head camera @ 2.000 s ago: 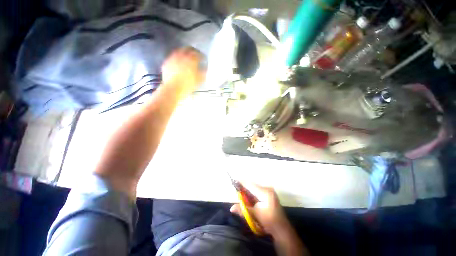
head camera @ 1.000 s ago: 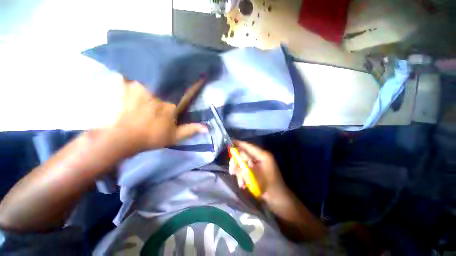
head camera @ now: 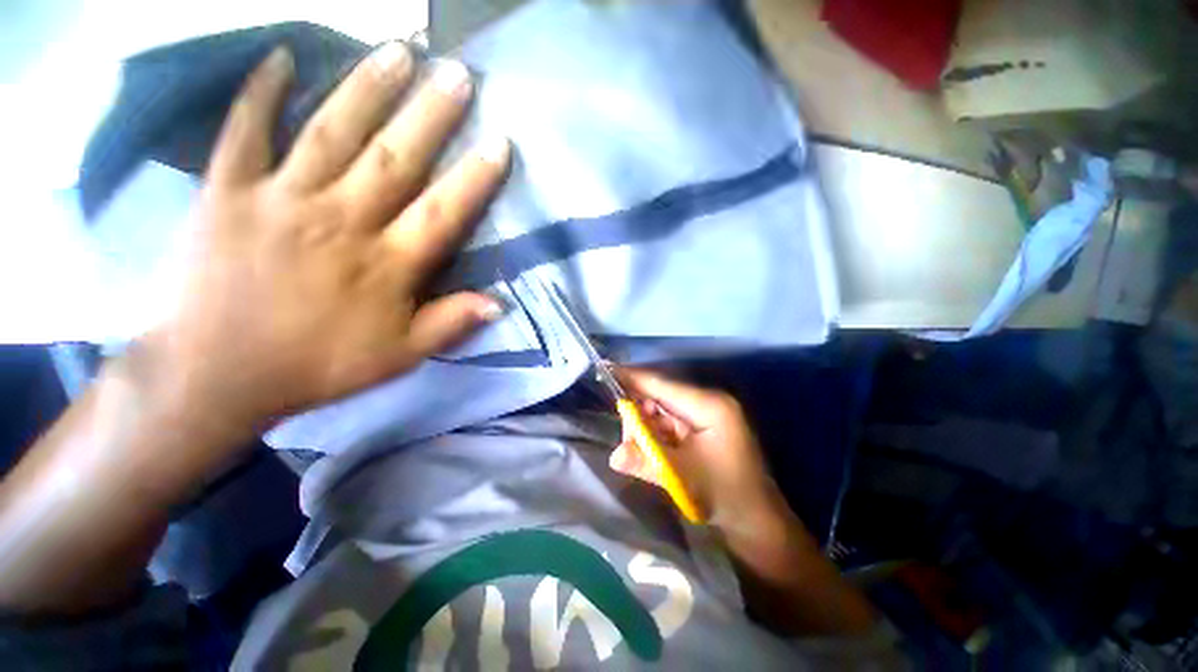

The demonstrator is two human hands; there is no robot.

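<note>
A pale blue-grey garment panel [head camera: 670, 263] with a dark navy strip [head camera: 631, 223] lies over the table's near edge. My left hand [head camera: 335, 236] lies on the panel's left part, palm down with fingers spread, and hides the cloth under it. My right hand [head camera: 683, 440] holds scissors [head camera: 657, 460] by the yellow-orange handle. The blades point up and left, their tips at the cloth beside my left thumb, near dark lines. Whether the blades are open is hard to tell. A dark cloth part [head camera: 171, 99] shows behind my left fingers.
The white table [head camera: 907, 243] runs across the view. The sewing machine bed [head camera: 1051, 72], with a red cloth [head camera: 900, 33] on it, is at the upper right. A light blue rag [head camera: 1051, 256] hangs at the right. My grey shirt [head camera: 460, 492] is below the panel.
Two seconds ago my left hand was at the heaped cloth at the far left. Since one second ago, it has moved up and spread flat on the panel, which now lies more spread out.
</note>
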